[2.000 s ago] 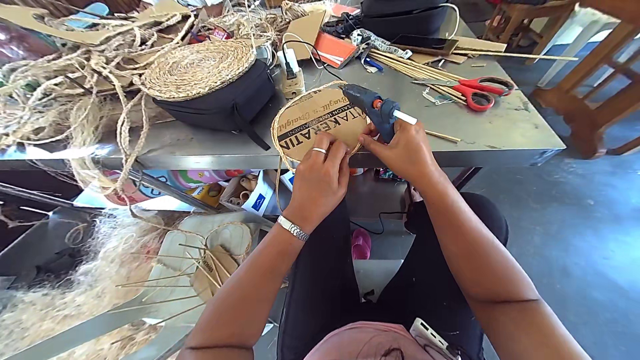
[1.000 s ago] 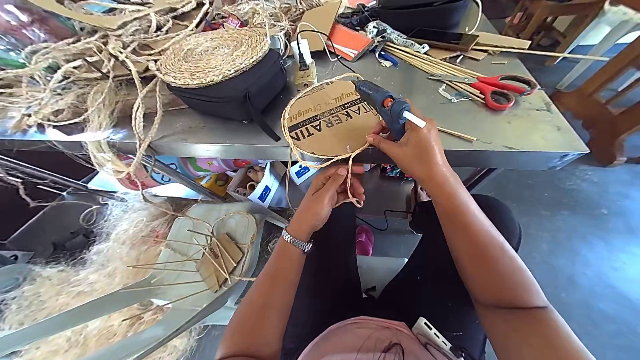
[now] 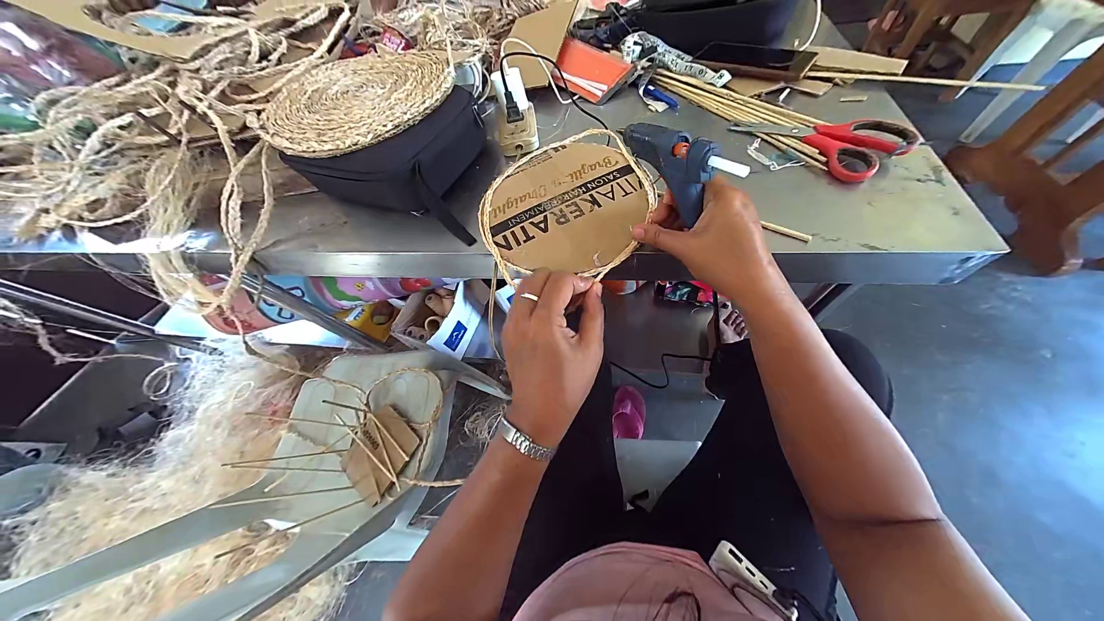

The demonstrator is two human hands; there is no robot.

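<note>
An oval cardboard piece (image 3: 569,207) with printed writing lies over the table's front edge, with braided natural-fibre cord (image 3: 486,216) around its rim. My left hand (image 3: 556,341), wearing a ring and a metal watch, pinches the cord at the oval's near edge. My right hand (image 3: 720,237) holds a dark blue hot glue gun (image 3: 677,164) with a white glue stick in its back; its thumb and a finger also touch the oval's right edge. The glue gun's nozzle is close to the oval's upper right rim.
Red-handled scissors (image 3: 849,147) and thin wooden sticks (image 3: 733,108) lie right on the metal table (image 3: 931,216). A coiled fibre mat (image 3: 362,99) rests on a black bag (image 3: 397,172). Tangled braided cord covers the left. Below left, a plastic chair (image 3: 336,388) bears cardboard with sticks.
My left hand has moved up from below the table edge to the oval's near rim, where a loop of cord hung a second ago. My right hand still holds the glue gun.
</note>
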